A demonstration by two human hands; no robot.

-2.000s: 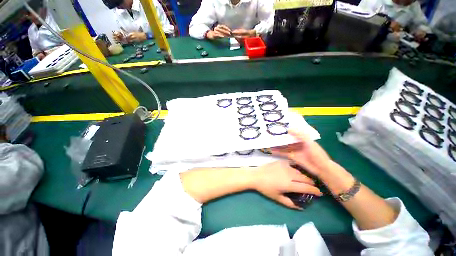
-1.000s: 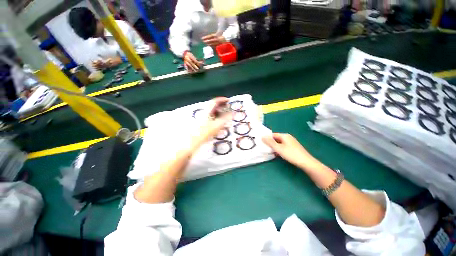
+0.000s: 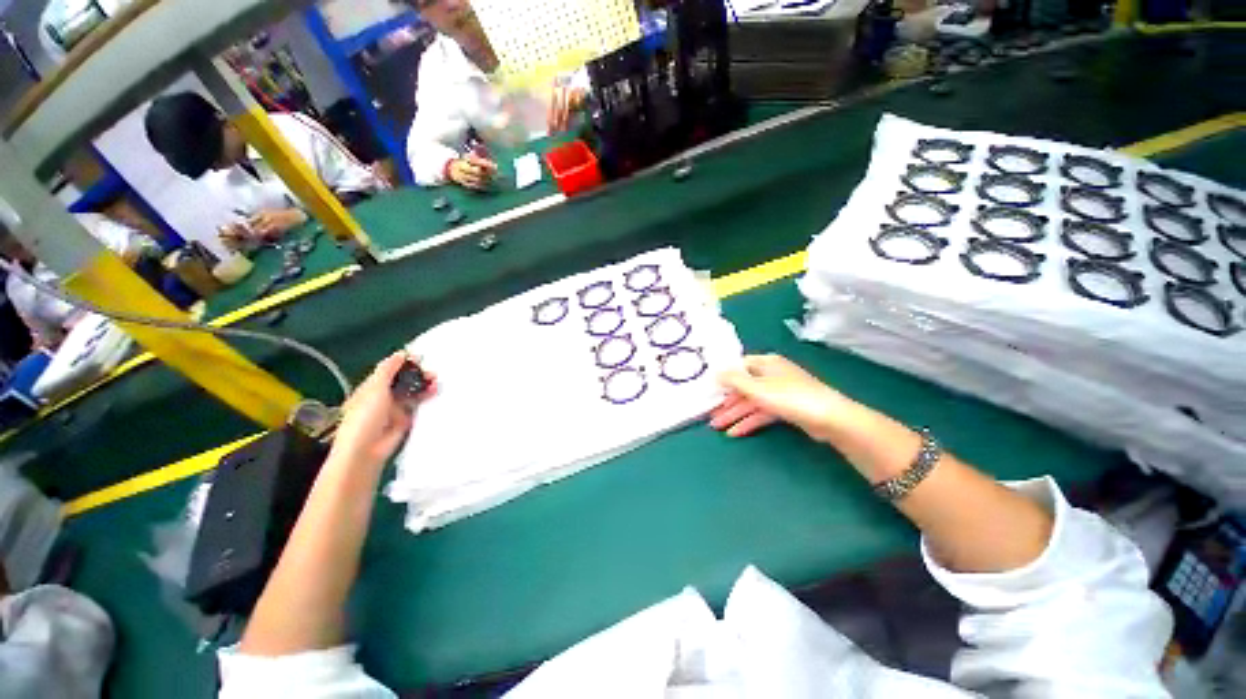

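The white foam sheet (image 3: 506, 396) lies on the green bench in front of me, with rows of thin black ring parts (image 3: 625, 384) on its right part and one ring apart near its middle. My left hand (image 3: 379, 417) is at the sheet's left corner with a small dark round piece (image 3: 409, 381) between thumb and fingers. My right hand (image 3: 772, 395) pinches the sheet's right edge, thumb on top and fingers at the side. Layers show under the front edge.
A thick white sheet stack (image 3: 875, 307) with many rings stands at right. A black box (image 3: 246, 526) is at left by the yellow post (image 3: 185, 348). A red bin (image 3: 574, 168) and people in white smocks are across the belt. A dark keyed device (image 3: 1202, 580) is at lower right.
My left hand has moved from over the rings to the sheet's left corner. My right hand stays at the right edge. The view has shifted right, and the rings are uncovered.
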